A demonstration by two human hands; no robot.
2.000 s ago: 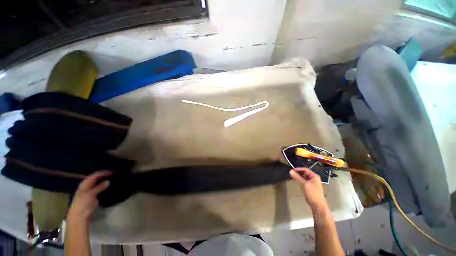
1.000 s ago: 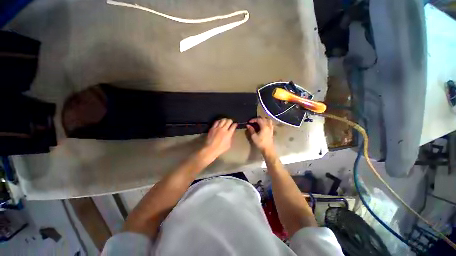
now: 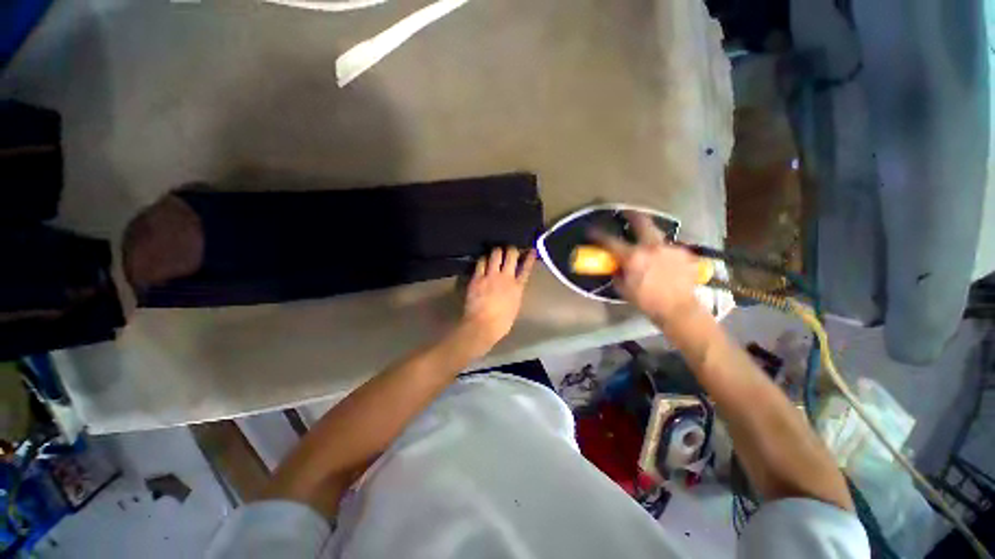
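A dark navy sleeve [image 3: 338, 240] lies flat across the beige padded table, its brown-patched rounded end at the left and its straight hem at the right. My left hand [image 3: 500, 293] rests on the sleeve's lower right corner, fingers pressed on the cloth near the hem. The steam iron [image 3: 562, 242], a black plate with white rim, stands just right of the hem, its tip close to the sleeve edge. My right hand [image 3: 652, 273] is at the iron's orange-yellow handle; it is blurred, and whether its fingers are closed round the handle is unclear.
Dark bundled sleeves [image 3: 55, 284] lie at the left edge. A white strip [image 3: 393, 42] lies on the table's [image 3: 611, 98] far part. A yellow hose [image 3: 835, 366] trails from the iron to the lower right. A grey-blue padded form [image 3: 938, 186] stands at right. Assorted items lie below the table.
My right hand has left the sleeve hem and moved right onto the iron. The iron's tip now points left at the hem. My left hand has shifted slightly right, still on the sleeve.
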